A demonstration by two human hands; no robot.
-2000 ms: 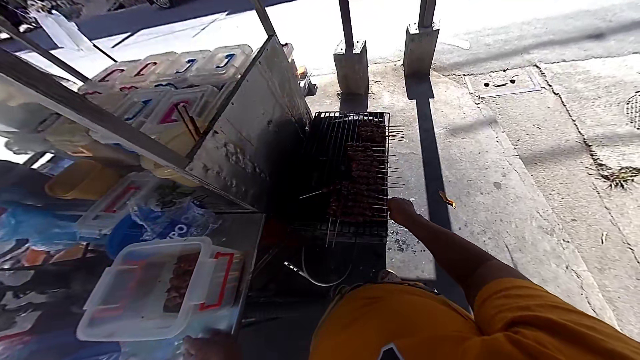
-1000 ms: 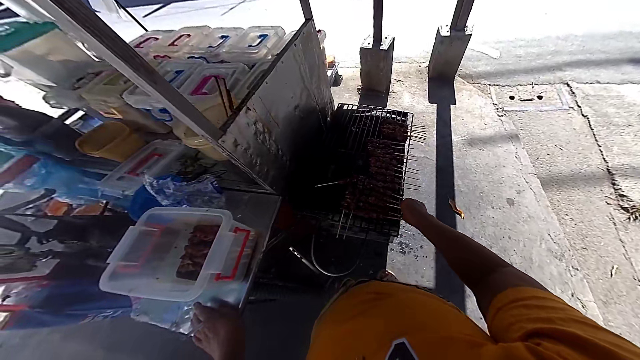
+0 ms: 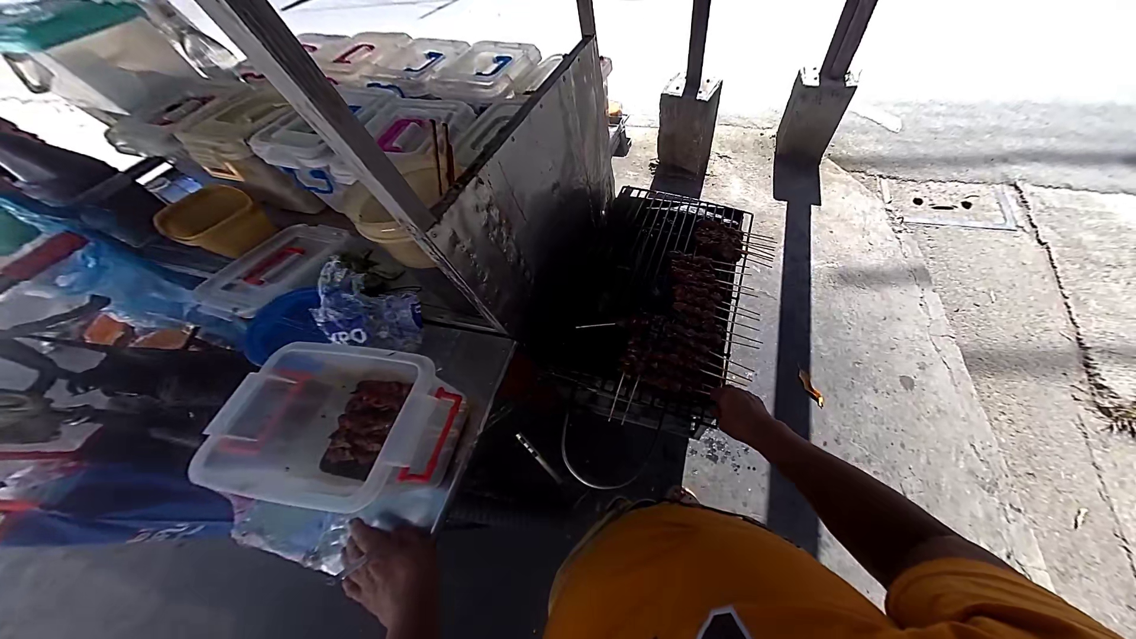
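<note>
My right hand (image 3: 741, 415) is at the lower right corner of the wire grill grate (image 3: 652, 202), by the ends of the bamboo skewers; whether it grips one is hard to tell. Rows of meat skewers (image 3: 688, 324) lie across the grate, sticks pointing right. My left hand (image 3: 390, 568) touches a clear plastic bag (image 3: 306, 532) at the counter's edge, fingers bent; its grip is unclear. Just above it sits a clear plastic box (image 3: 253, 426) with red handles, dark raw-looking meat (image 3: 364, 426) inside.
A metal panel (image 3: 532, 169) stands between the grill and many lidded plastic boxes (image 3: 426, 67). A blue bowl (image 3: 284, 324) and a yellow tub (image 3: 213, 217) are on the counter. Beyond the grill are concrete post bases (image 3: 688, 124). A curved metal rod (image 3: 595, 479) hangs below the grate.
My left hand has come into clearer view at the plastic bag below the box; two seconds ago it was barely visible at the bottom edge. My right hand stays at the grate's corner.
</note>
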